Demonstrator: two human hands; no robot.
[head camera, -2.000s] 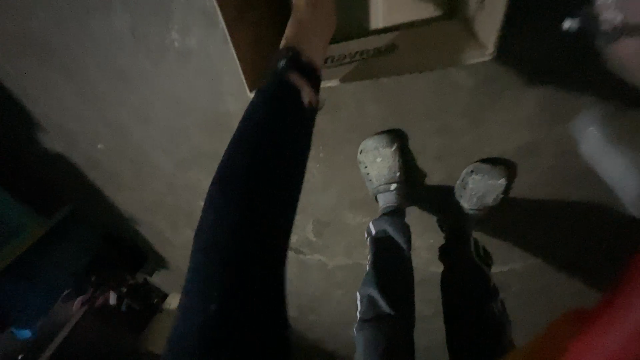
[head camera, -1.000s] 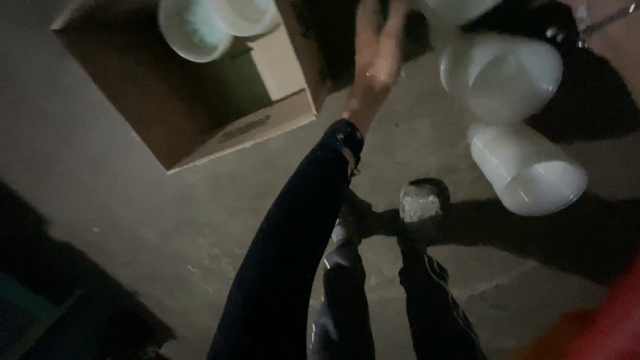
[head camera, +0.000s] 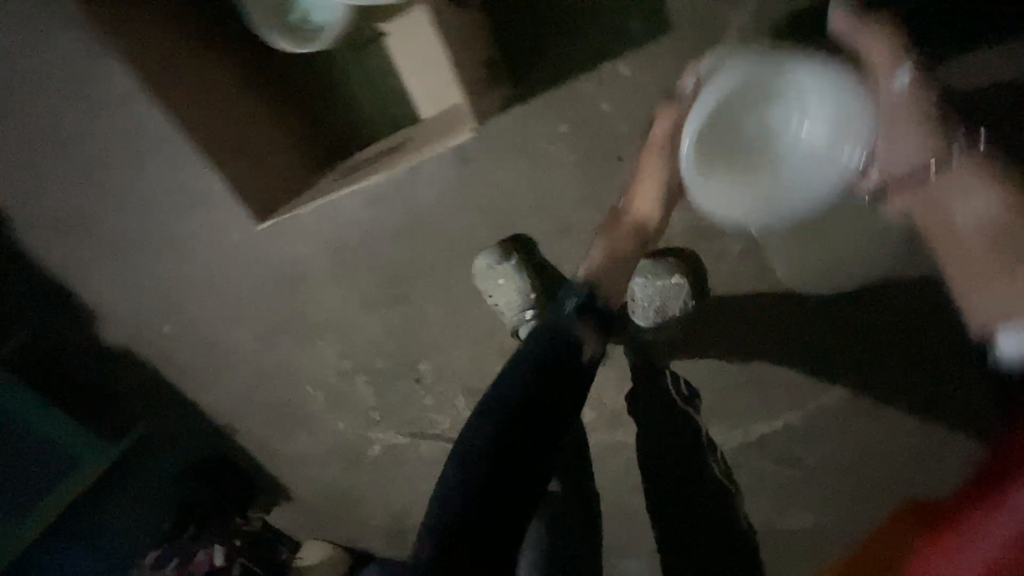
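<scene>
A dark sleeve reaches up from the bottom to my left hand (head camera: 668, 152), whose fingers are against the left side of a white bowl-like vessel (head camera: 776, 136). Another person's blurred hand (head camera: 904, 112), with bangles at the wrist, touches the vessel's right side. My right hand is not in view. Beneath the vessel, a second pale vessel (head camera: 832, 248) shows dimly. At the upper left, an open cardboard box (head camera: 368, 172) holds white round vessels (head camera: 296, 24), cut off by the top edge.
Two feet in pale, worn shoes (head camera: 504, 280) stand on the concrete floor (head camera: 336, 320) below the box and the vessels. Red cloth (head camera: 960, 512) blurs across the lower right corner. Dark clutter (head camera: 232, 544) lies at the lower left.
My left hand has moved from the box two seconds ago, past its right side, to the white vessel. The other person's hand has come in from the right. The view has shifted.
</scene>
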